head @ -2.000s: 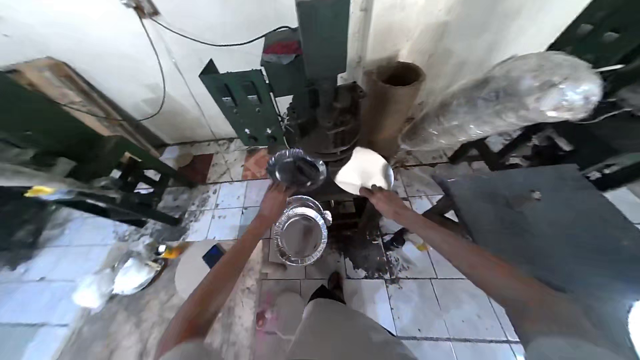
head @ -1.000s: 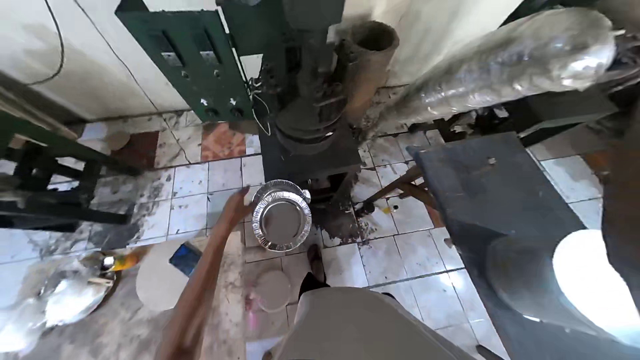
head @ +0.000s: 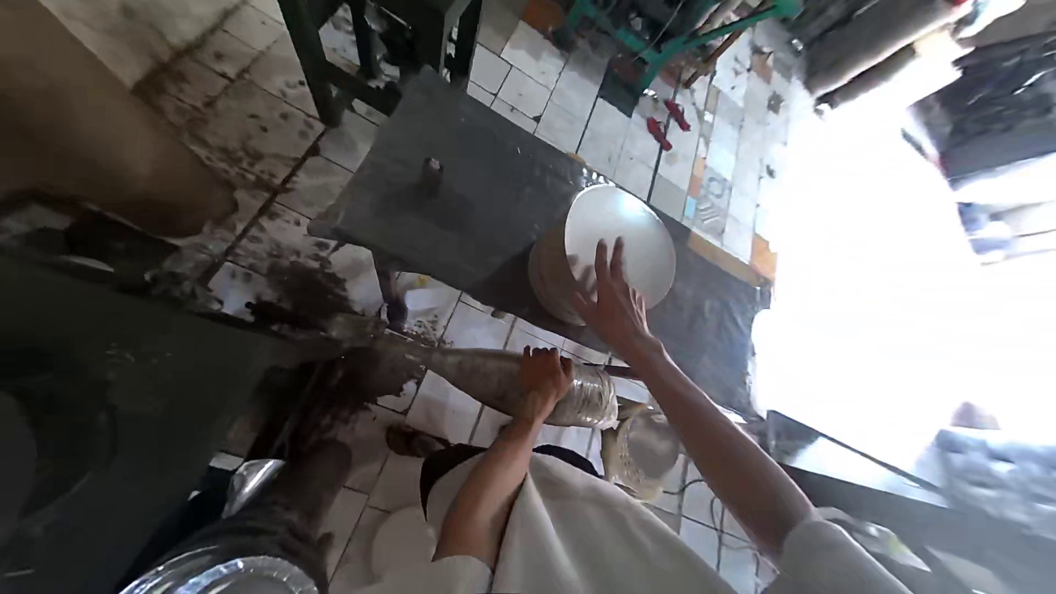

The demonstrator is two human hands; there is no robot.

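Note:
My left hand (head: 544, 375) is curled around a long plastic-wrapped roll (head: 483, 371), which lies slanted in front of my body. Above and to the right, my right hand (head: 612, 305) has its fingers spread over a stack of round white sheets (head: 631, 227), fingertips against or just over the pale top face; actual contact is unclear. The stack sits on a dark table (head: 487, 198). At the bottom left edge shows part of a shiny foil dish (head: 247, 577).
A dark green machine (head: 124, 396) fills the left side. A pale woven basket (head: 648, 450) stands on the tiled floor right of the roll. Beyond the table are a green metal frame (head: 660, 49) and red sandals (head: 658, 134). A blurred brown object (head: 107, 124) spans the upper left.
The view has swung far to the right. My left hand has left the foil dishes and now grips the wrapped roll. My right hand, holding a white sheet two seconds ago, is now spread at the stack.

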